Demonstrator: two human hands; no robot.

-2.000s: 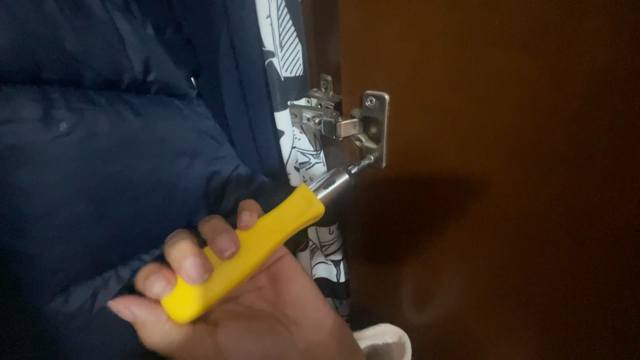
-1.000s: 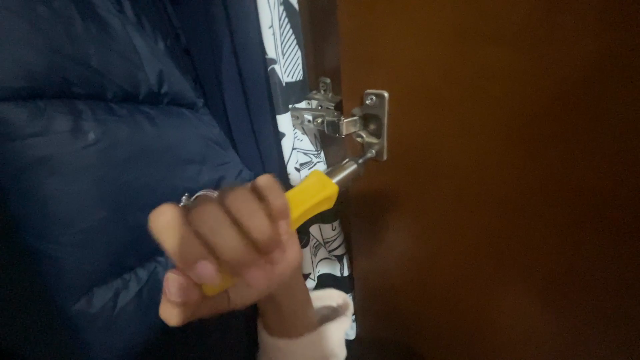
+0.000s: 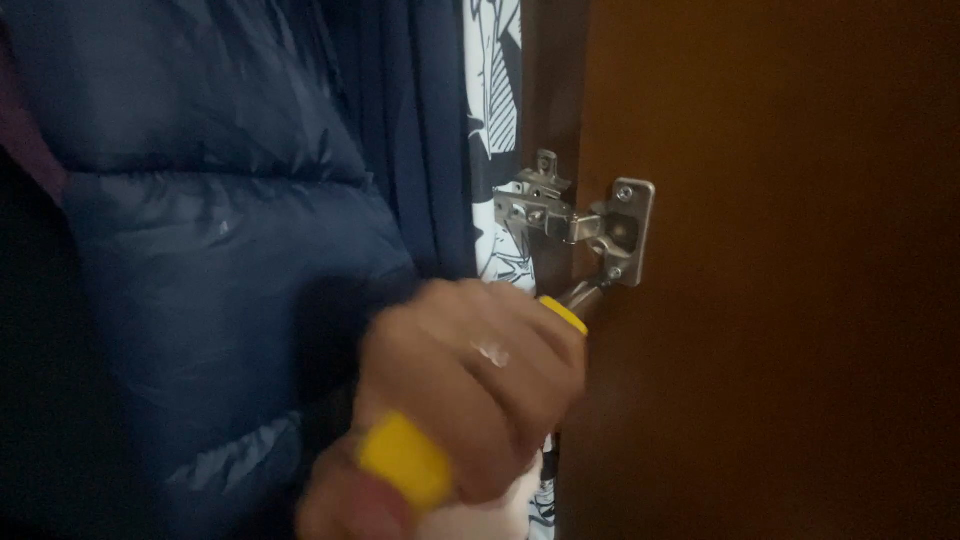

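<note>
My left hand [image 3: 472,382], blurred, is closed around the yellow handle of a screwdriver [image 3: 405,461]. The handle's butt shows at the lower left, beside the thumb, and a sliver of yellow shows at the upper right of the fist. Its metal shaft [image 3: 585,298] slants up to the lower screw [image 3: 615,273] of a metal cabinet hinge [image 3: 637,232]. Whether the tip sits in the screw head is unclear. The hinge plate lies against a brown door panel [image 3: 765,300], with an upper screw [image 3: 625,193] in it. My right hand is out of view.
A dark blue quilted jacket [image 3: 225,247] fills the left side. Black-and-white printed fabric [image 3: 495,90] hangs beside it, close to the hinge arm [image 3: 525,210]. The hinge's mounting plate [image 3: 546,165] is by the brown cabinet edge. A pale sleeve [image 3: 480,517] surrounds my wrist.
My left hand has turned over around the handle: two seconds ago its palm side and fingertips showed, now the closed fist covers most of the handle. The screwdriver still points at the lower hinge screw.
</note>
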